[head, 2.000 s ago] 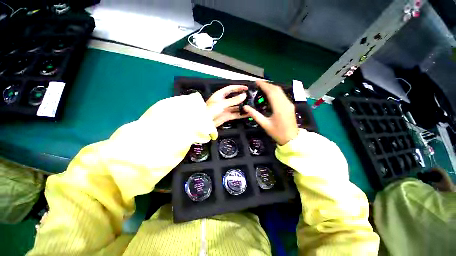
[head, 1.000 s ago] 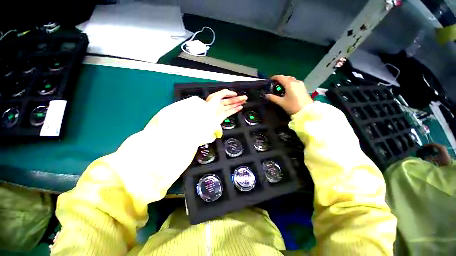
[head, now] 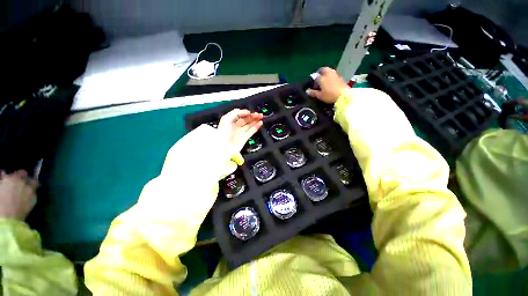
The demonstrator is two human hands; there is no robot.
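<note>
A black foam tray [head: 277,228] lies tilted in front of me, with round smartwatch units in its square pockets. Several units in the far rows show green marks, and one smartwatch unit [head: 305,118] has a bright screen. Units in the near rows show pinkish marks, such as the smartwatch unit [head: 244,223] at the near left corner. My left hand [head: 239,128] rests over the tray's left side, fingers apart, with nothing visible in it. My right hand [head: 329,87] is at the tray's far right corner, fingers bent; what is under them is hidden.
A second foam tray [head: 439,95] lies to the right, by a metal upright [head: 360,43]. White sheets [head: 130,69] and a white puck with cable [head: 202,69] lie at the back. Another person's hand [head: 17,193] is at the left edge, and a person in a yellow smock sits at right.
The view has shifted and the tray appears turned. My right hand has moved from the far row to the tray's far right corner; the unit seen at its fingers is no longer visible there.
</note>
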